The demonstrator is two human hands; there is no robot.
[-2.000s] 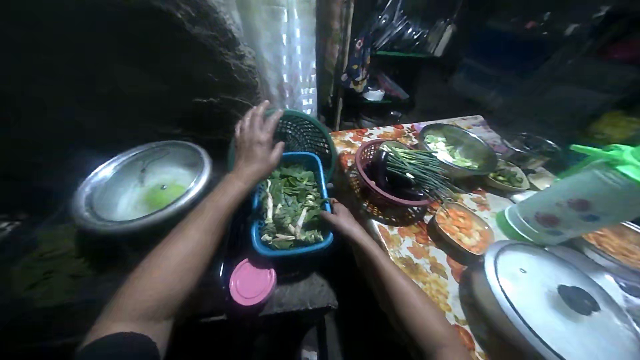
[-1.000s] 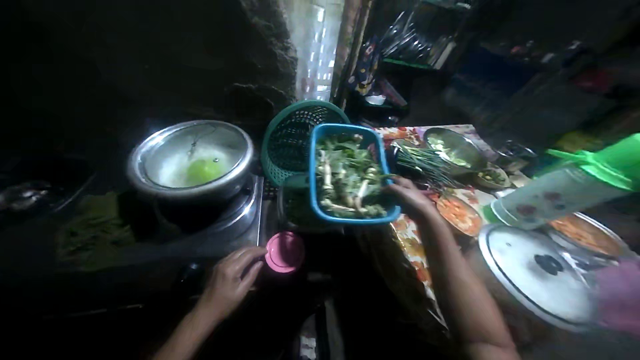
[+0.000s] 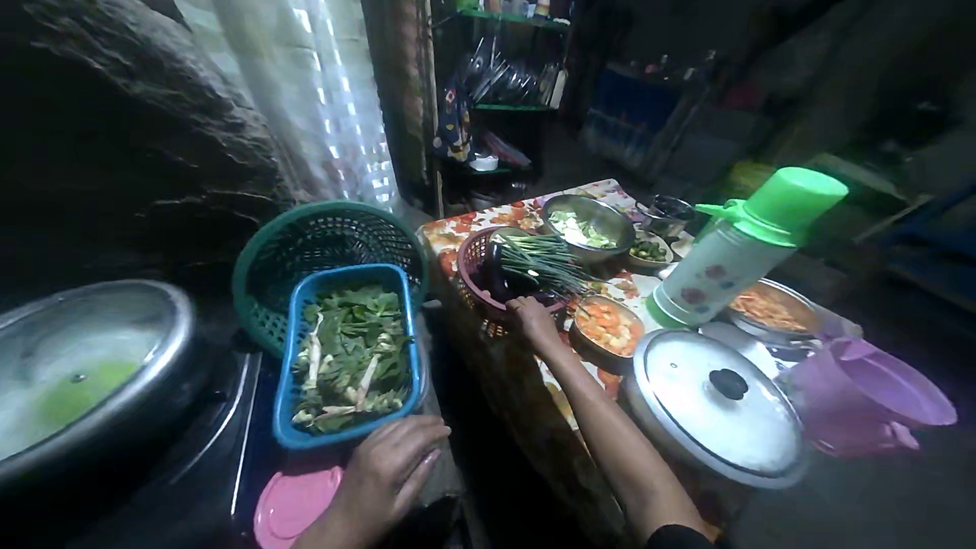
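Note:
My right hand (image 3: 530, 316) reaches to the near rim of a maroon plastic basket (image 3: 467, 267), its fingers at the edge. In that basket lie dark eggplants (image 3: 499, 274) and long green onion stalks (image 3: 541, 263). My left hand (image 3: 404, 465) is at the lower right corner of a blue plastic basket (image 3: 280, 415), with nothing seen in its fingers. Leafy greens with pale stems (image 3: 354, 343) fill the blue basket. A green plastic basket (image 3: 255, 252) stands behind it, and a pink lid (image 3: 293, 507) lies just in front.
A metal pot (image 3: 179, 335) stands at the left. On the flowered tablecloth (image 3: 457, 225) are a steel bowl of cut vegetables (image 3: 625, 240), a bowl of orange pieces (image 3: 608, 328), a lidded pot (image 3: 717, 408), a green-topped thermos flask (image 3: 717, 267) and a purple pitcher (image 3: 854, 396).
My right hand has let go of the blue basket and moved right to the maroon one. My left hand has moved from the pink lid to the blue basket's corner. The view has shifted right.

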